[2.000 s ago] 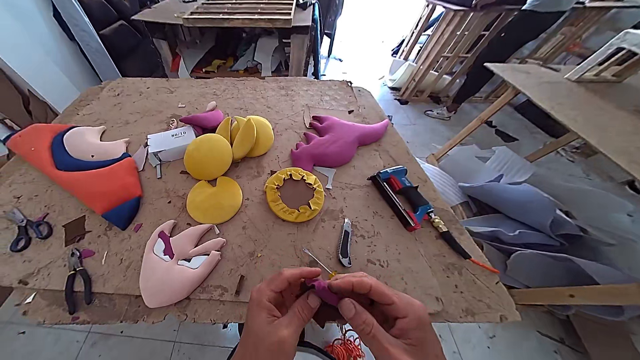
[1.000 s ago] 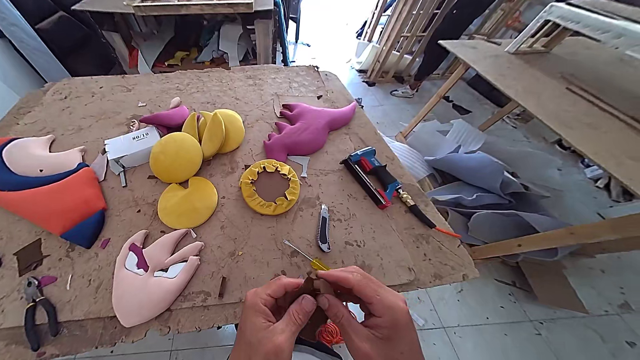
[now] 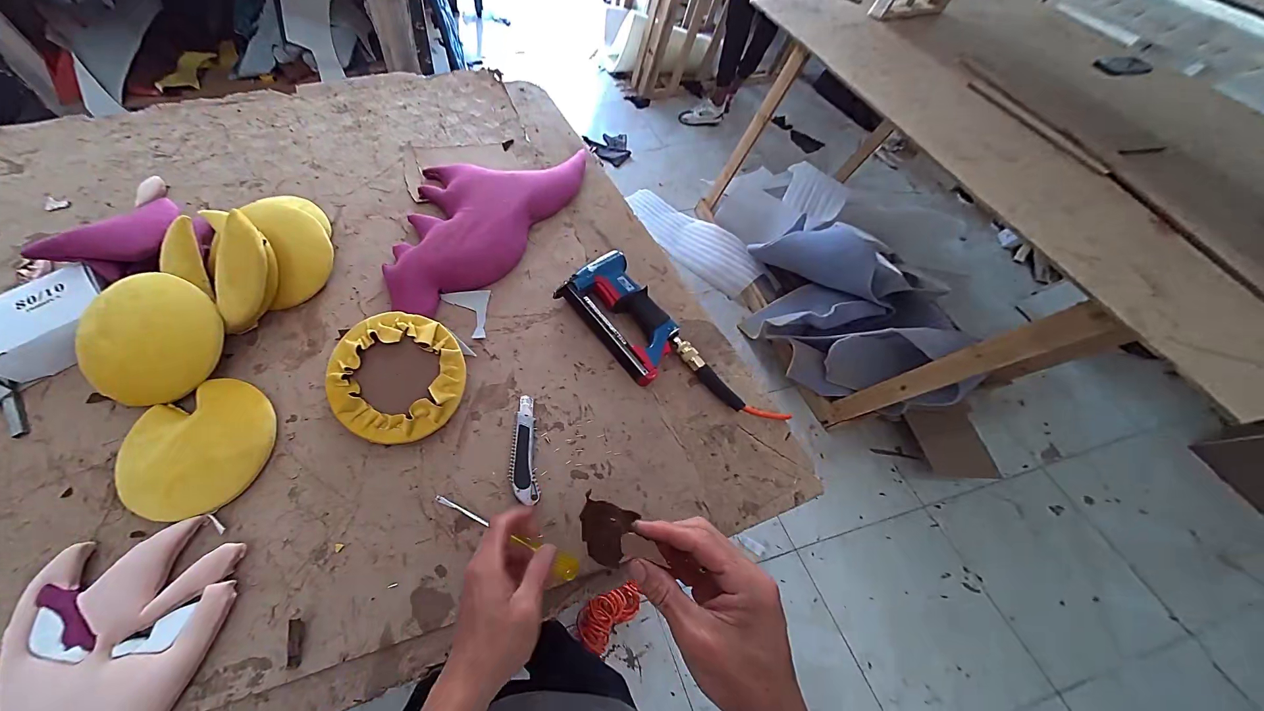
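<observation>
Between the thumb and fingers of my right hand is a small dark brown scrap, thin and ragged-edged. My left hand is beside it with fingers apart, over a screwdriver whose yellow handle partly shows behind the fingers. Just beyond lies a utility knife. A yellow fabric-covered ring with gathered edges rests farther left. Behind it is a magenta padded piece with spikes. A blue and black pneumatic stapler lies to the right.
Yellow padded discs and a white box stand at left, near a pink padded piece. An orange coiled hose hangs at the table edge. Grey foam sheets lie on the floor at right. A person stands farther off.
Two seconds ago both hands held a small magenta piece; a second ago both held something brown. Now my left hand has come away from the brown scrap. The view has swung right.
</observation>
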